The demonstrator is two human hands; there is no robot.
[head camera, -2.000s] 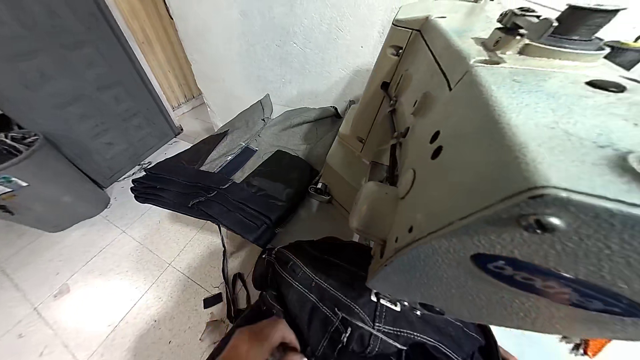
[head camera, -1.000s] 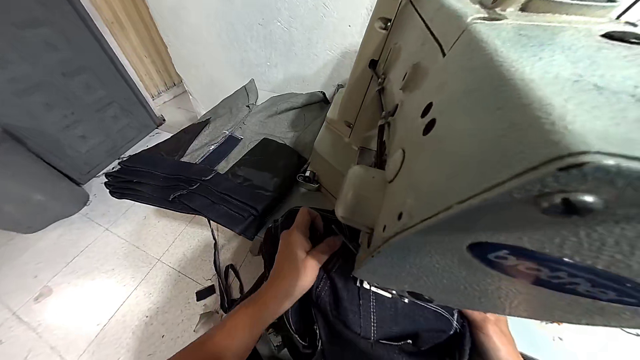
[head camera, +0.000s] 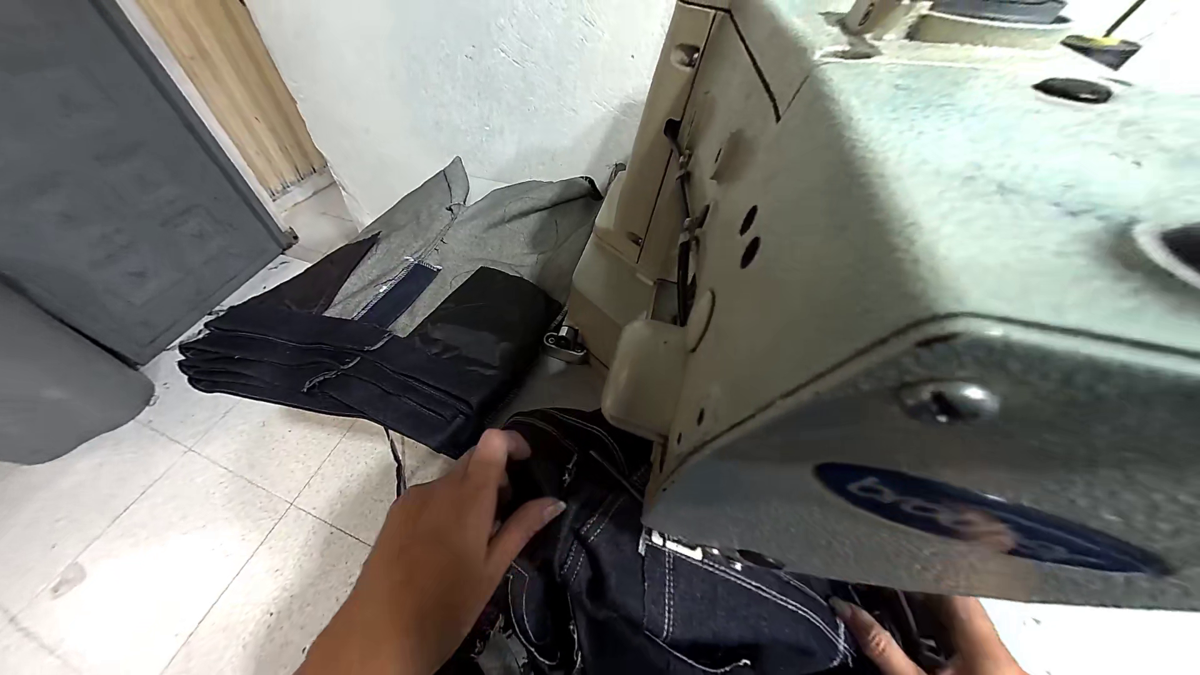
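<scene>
A dark denim garment with pale double stitching lies under the head of a Brother industrial sewing machine. My left hand holds the garment's upper left edge between thumb and fingers, left of the machine's lower front. At the lower right, my right hand grips the denim near a curved stitched edge, partly hidden below the machine head. The needle and presser foot are hidden behind the machine's casing.
A stack of folded dark denim pieces with grey fabric sits beyond my left hand, beside the machine. Black thread spools stand on top of the machine. A grey bin, a grey door and a white wall are behind.
Two seconds ago one hand showed low at the bottom edge; my left hand has since moved up onto the garment's far edge. My right hand has come into clearer view at the right.
</scene>
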